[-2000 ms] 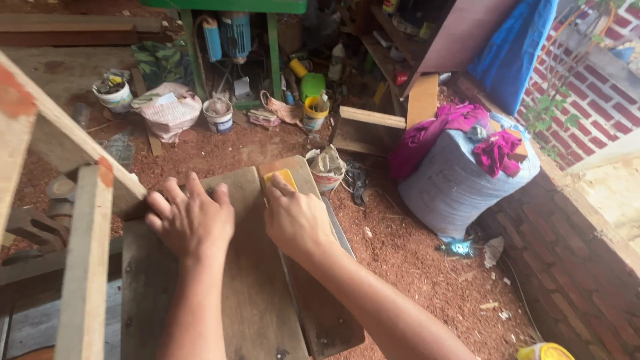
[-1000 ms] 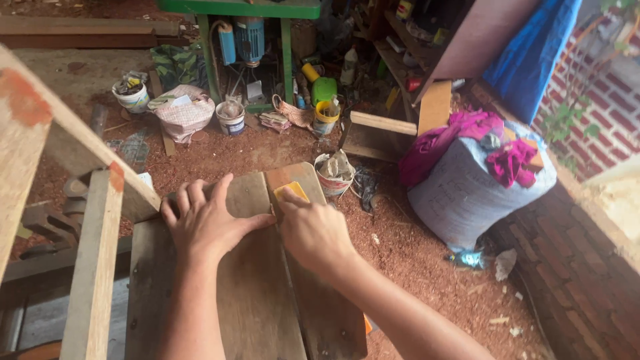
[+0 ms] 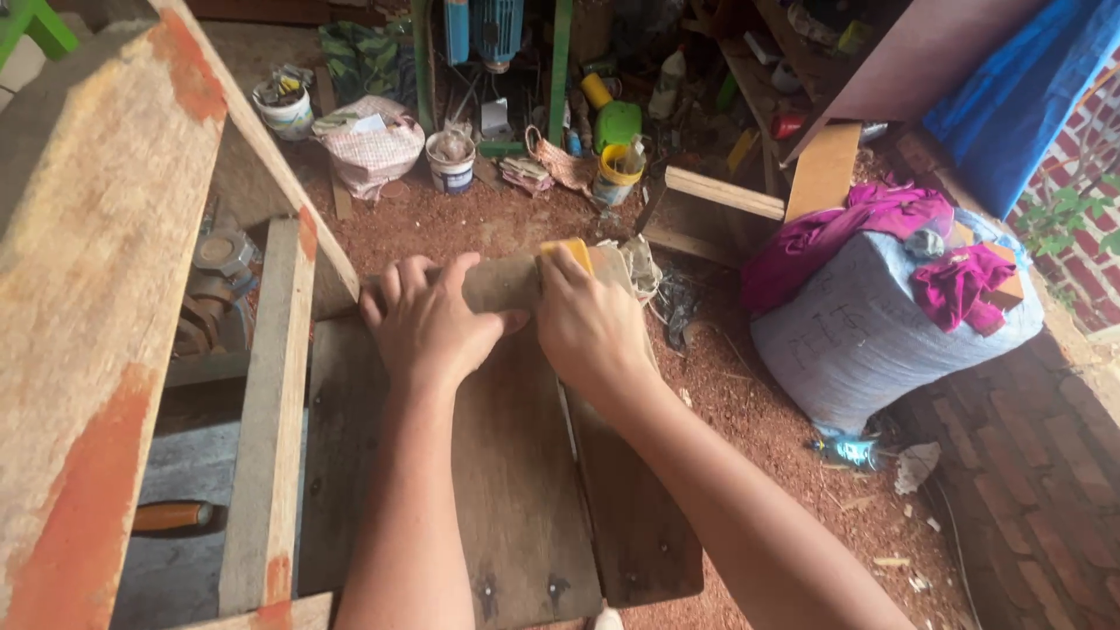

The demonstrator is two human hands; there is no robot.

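My right hand holds a small yellow block down on the far end of a wooden board, close to a long gap between two planks. Its palm side and most of the block are hidden. My left hand rests with fingers spread near the far edge of the worn wooden tabletop, its thumb pointing toward my right hand. Nothing shows in the left hand. Screws or nails dot the dark planks.
At the left stands a wooden frame with orange patches; an orange handle lies below. Small buckets and a checked sack stand beyond. A large stuffed sack sits right, beside a brick wall. Wood shavings cover the floor.
My right hand and the yellow block have moved to the far end of the board. The view has shifted somewhat.
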